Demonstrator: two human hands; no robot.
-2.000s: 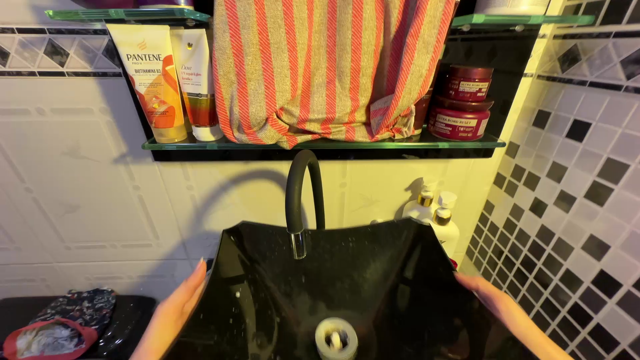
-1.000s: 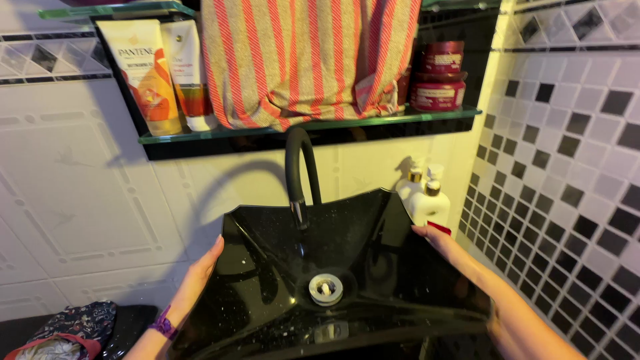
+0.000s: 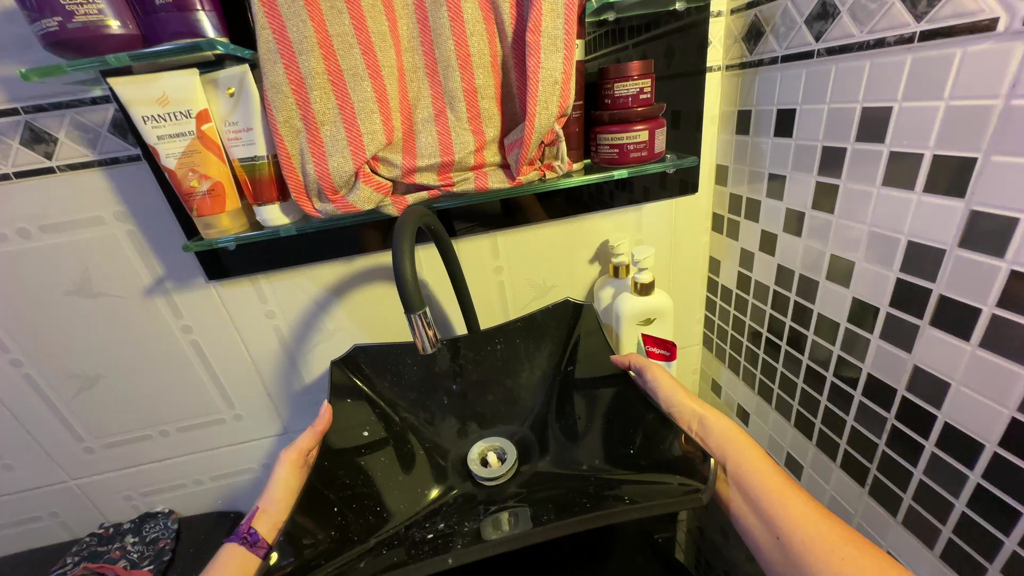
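Both my hands hold a glossy black vessel sink (image 3: 400,432) by its opposite sides. My left hand (image 3: 300,456) lies along the left side, with its fingers partly hidden under the rim; a purple band circles that wrist. On the right side rests my right hand (image 3: 664,392), its thumb near the back right corner and the other fingers out of sight. A grey drain fitting (image 3: 492,461) sits in the bottom of the sink. Over the back edge arches a black faucet with a chrome tip (image 3: 424,330).
A glass shelf (image 3: 480,194) above carries a striped cloth (image 3: 416,96), squeeze tubes (image 3: 188,152) and dark red jars (image 3: 628,140). White pump bottles (image 3: 642,312) and a toothpaste tube (image 3: 659,352) stand behind the sink's right side. Patterned fabric (image 3: 124,544) lies at lower left. A tiled wall borders the right.
The sink's near edge has come into view, and its back edge now slants up to the right. My hands have stayed at its sides. The view has turned and shifted.
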